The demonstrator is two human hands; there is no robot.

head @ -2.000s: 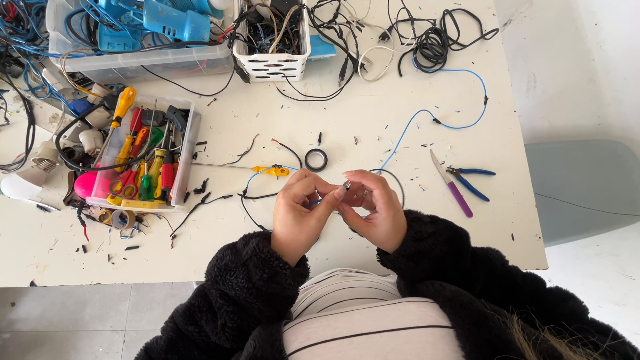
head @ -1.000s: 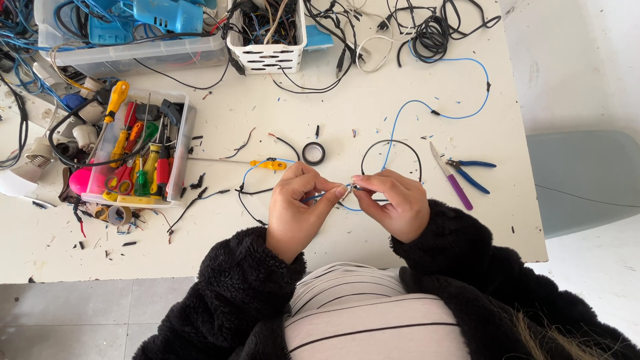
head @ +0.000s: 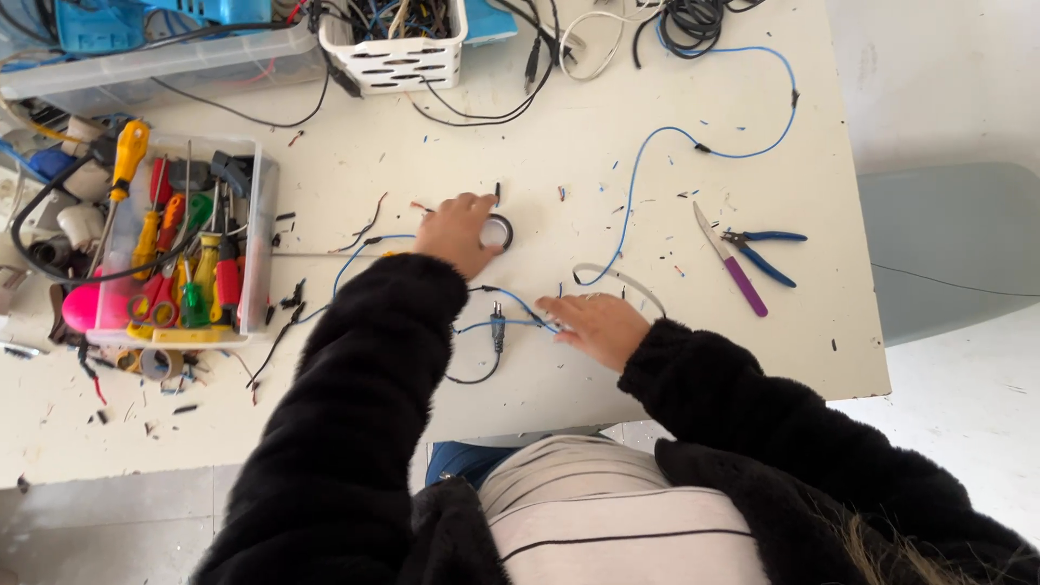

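My left hand is at the roll of black electrical tape, thumb and fingers around its left side; whether it grips the roll cannot be told. Near the front of the table my right hand has its fingertips on a blue wire with black-taped joints. Just left of those fingertips lies a black two-pin plug with its cord. More of the blue wire curves away toward a coil of black cable at the back.
On the right lie a purple-handled knife and blue-handled cutters. A clear plastic box of screwdrivers and scissors stands left. Behind are a white basket of wires and a larger clear bin. Wire scraps dot the white table.
My hands were together over the wire and have moved apart. The left one has gone out to the tape roll; the right one has lowered onto the wire. The black plug has come into sight.
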